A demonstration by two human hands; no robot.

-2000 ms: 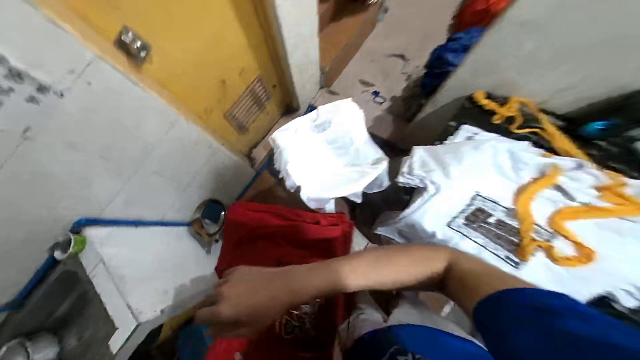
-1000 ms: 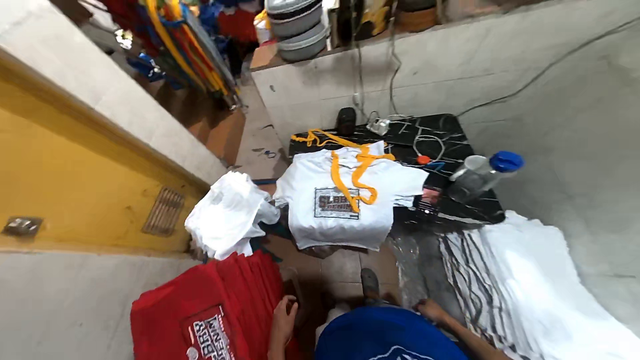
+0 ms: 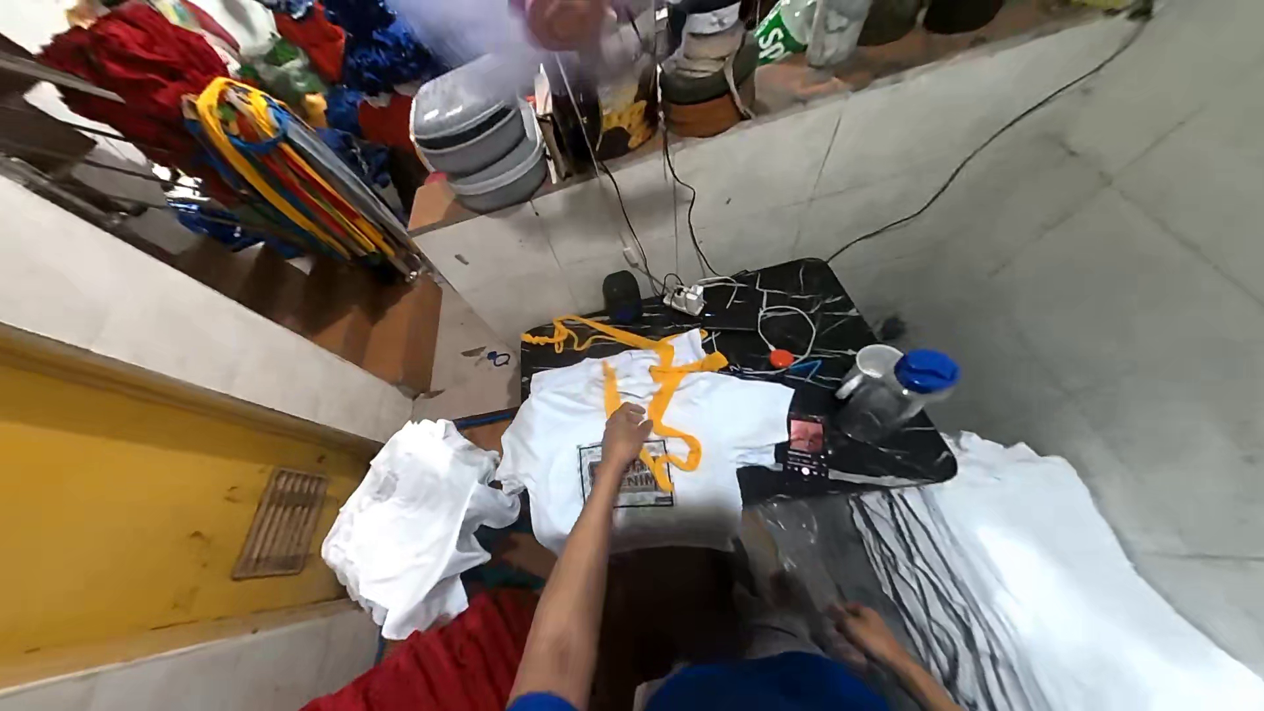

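My left hand (image 3: 626, 434) reaches over a white printed T-shirt (image 3: 563, 415) that lies spread on a black marble-patterned table (image 3: 889, 459). Its fingers touch or hover at a yellow-orange ribbon (image 3: 679, 449), which loops across the shirt; whether they grip it I cannot tell. Low at the right, my right hand (image 3: 867, 628) hangs near the table's front, beside a stack of white cloth (image 3: 1037, 553); its fingers are blurred. A heap of white cloth (image 3: 405, 533) stands left of the table, and red folded cloth (image 3: 444, 657) is at the lower left.
On the table's right are a clear pitcher with a blue lid (image 3: 926, 373), a white mug (image 3: 874, 363) and a phone (image 3: 806, 444). A power strip (image 3: 683, 299), cables and a dark cylindrical object (image 3: 622, 294) sit at its back. A ledge with grey containers (image 3: 484, 138) runs behind.
The view has swung from the red cloth to the table. My left hand has moved from beside the red cloth onto the ribbon and shirt area.
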